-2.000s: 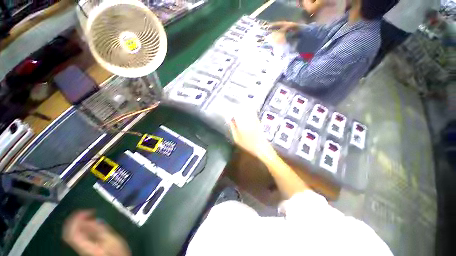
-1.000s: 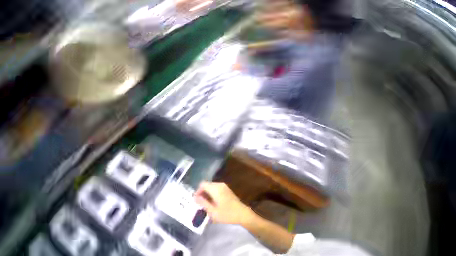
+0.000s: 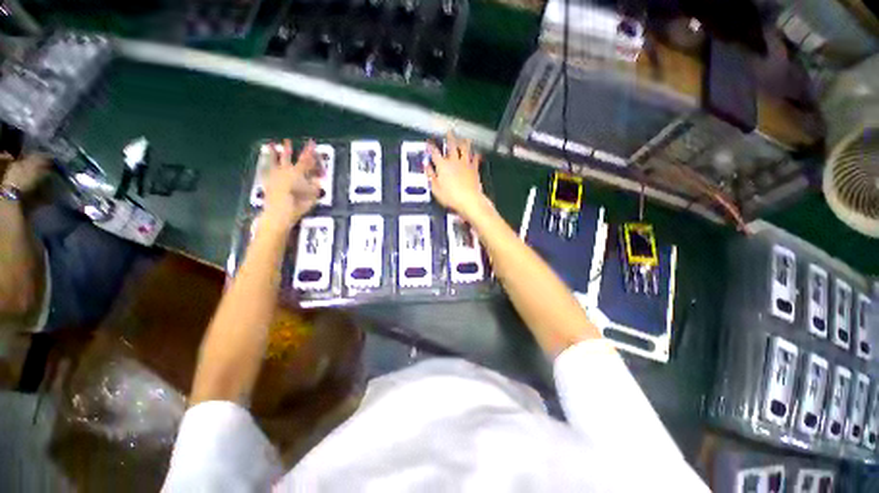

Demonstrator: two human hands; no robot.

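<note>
A clear plastic tray [image 3: 386,294] lies on the green bench in front of me, with white phone-sized pieces in two rows. One white piece [image 3: 365,252] in the near row shows a dark oval mark at its lower end. My left hand [image 3: 289,183] is spread over the tray's upper left pockets and partly hides the pieces there. My right hand [image 3: 456,175] is spread at the tray's upper right, over or beside the end pocket. Neither hand visibly grips a piece; fingertip contact is hard to tell.
Two yellow-framed phones [image 3: 565,193] with leads sit above blue boards [image 3: 631,298] right of the tray. Further right are filled trays [image 3: 742,385] and a fan [image 3: 863,178]. A carton [image 3: 328,361] with yellow frames [image 3: 287,334] lies below the bench. Another person's arm [image 3: 17,231] is far left.
The view has swung left, so the fan and filled trays are now at the right. Both hands are now over the tray; one second ago only one hand showed, at a blurred white piece.
</note>
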